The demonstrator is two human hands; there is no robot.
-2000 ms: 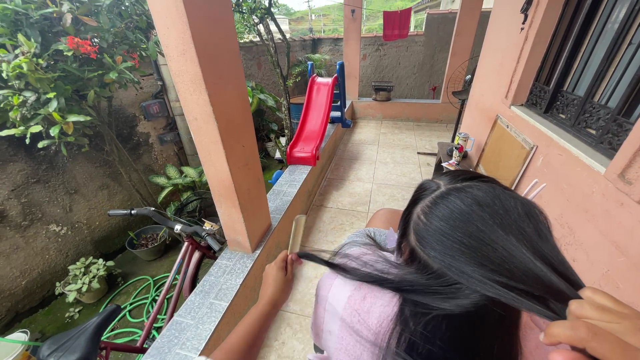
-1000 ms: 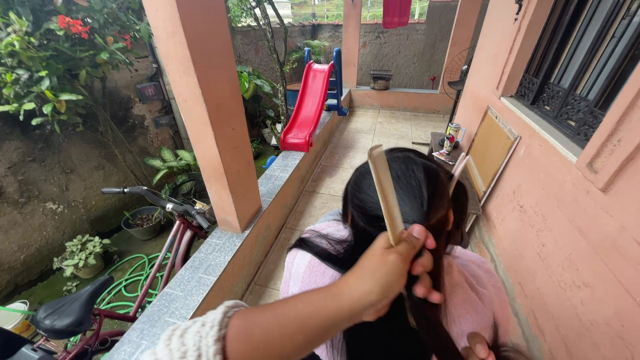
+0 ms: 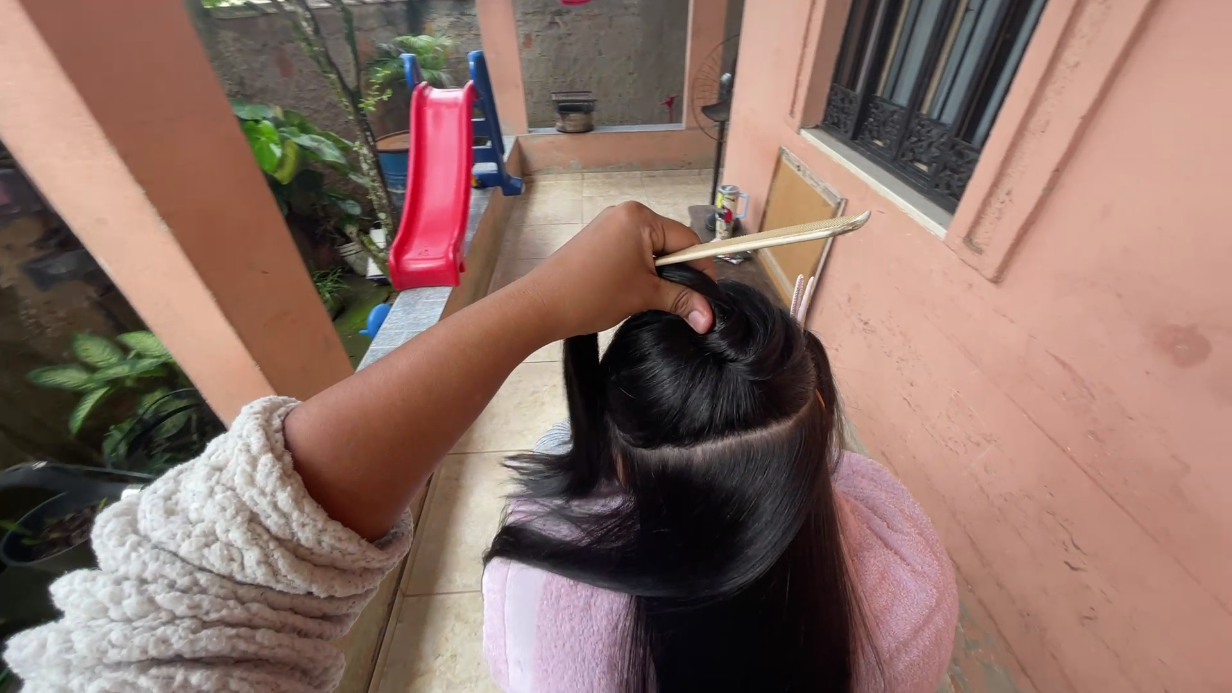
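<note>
My left hand (image 3: 630, 274) grips a gathered upper section of a seated person's long black hair (image 3: 712, 385), above the crown. A pale comb (image 3: 770, 239) is held in the same hand and points right. Part of the hair section hangs down to the left of the head. A straight parting runs across the back of the head, with loose hair falling below it. Pale pink hair clip prongs (image 3: 802, 296) stick up at the right side of the head. A pink towel (image 3: 905, 568) covers the person's shoulders. My right hand is out of view.
A pink-orange wall (image 3: 1078, 404) with a barred window runs along the right. A framed board (image 3: 794, 221) leans on it, near a small table with a can (image 3: 726, 212). At left stand a pillar (image 3: 183, 192), a tiled ledge (image 3: 409, 322) and a red slide (image 3: 433, 192).
My left hand has moved up to the top of the head, lifting gathered hair. The comb, upright a second ago, now points right. My right hand has gone out of view.
</note>
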